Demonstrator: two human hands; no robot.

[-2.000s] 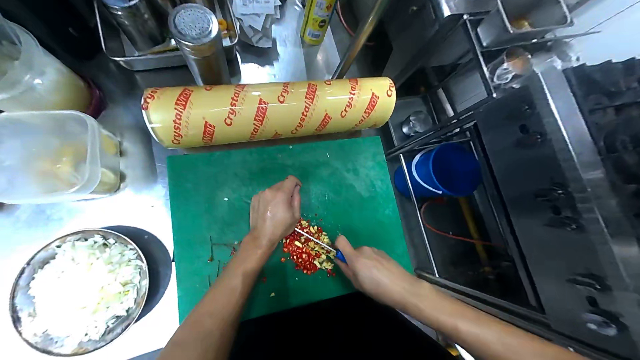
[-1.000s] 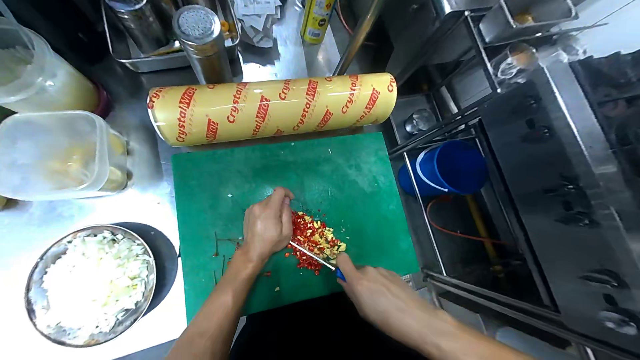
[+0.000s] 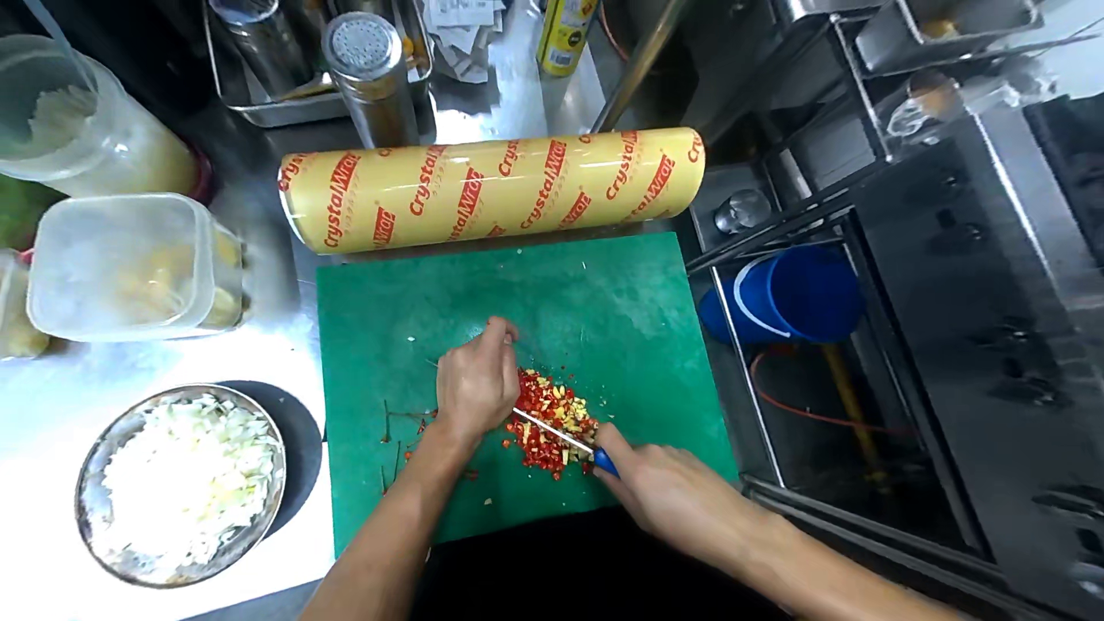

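Observation:
A green cutting board lies in front of me, with a pile of chopped red chilli and pale yellow bits near its middle. My right hand is closed on the blue handle of a knife, whose blade crosses the pile. At the blade's far end is my left hand, its fingers bent together; whether they touch the blade is hidden. Thin chilli stems lie left of my left wrist. Further left stands a round metal bowl of chopped white, onion-like pieces.
A large roll of cling wrap lies along the board's far edge. Plastic tubs stand at the left, and a metal shaker and tray beyond the roll. On the right are a blue bucket and dark cooking equipment.
The knife has shifted in the chopped pile, and more of the pile shows on its far side than two seconds ago. My left hand remains near the blade's far end.

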